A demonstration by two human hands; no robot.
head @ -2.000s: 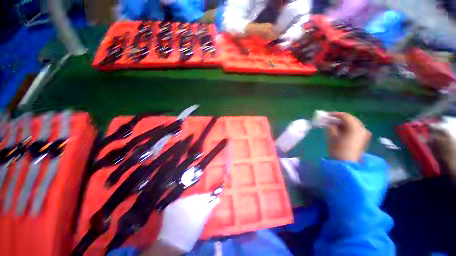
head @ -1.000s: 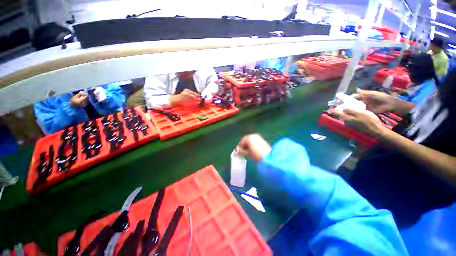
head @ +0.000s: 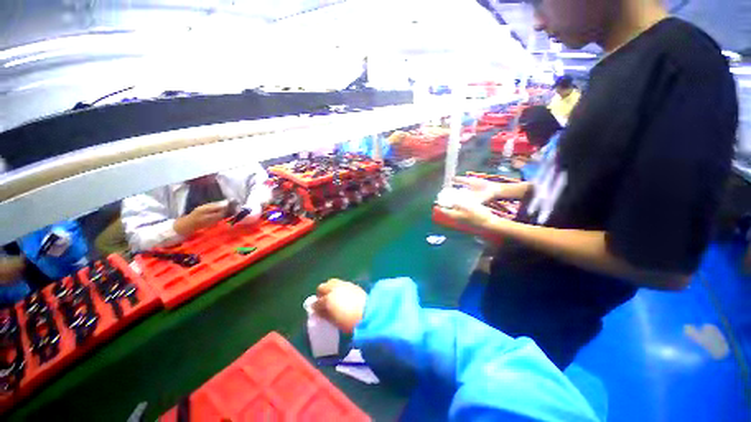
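My right hand is bare, in a blue sleeve, with its fingers bunched at the top of a small white bottle. Whether they grip the bottle or a white scrap is unclear. A white piece lies beside the bottle, with a thin dark blue stick next to it. The red compartment tray is cut off by the bottom edge. Only ends of a black strap and a pale strap show there. My left hand is out of the picture.
Across the green bench, a white-coated person works at a red tray beside a tray of black-strap watches. Stacked trays stand beyond. At right a person in black handles something white. A white-framed shelf hangs overhead.
The view has swung right, so the middle tray has slid down and left and the person in black shows more. My right hand has gone from holding a white scrap beside the bottle to the bottle's top.
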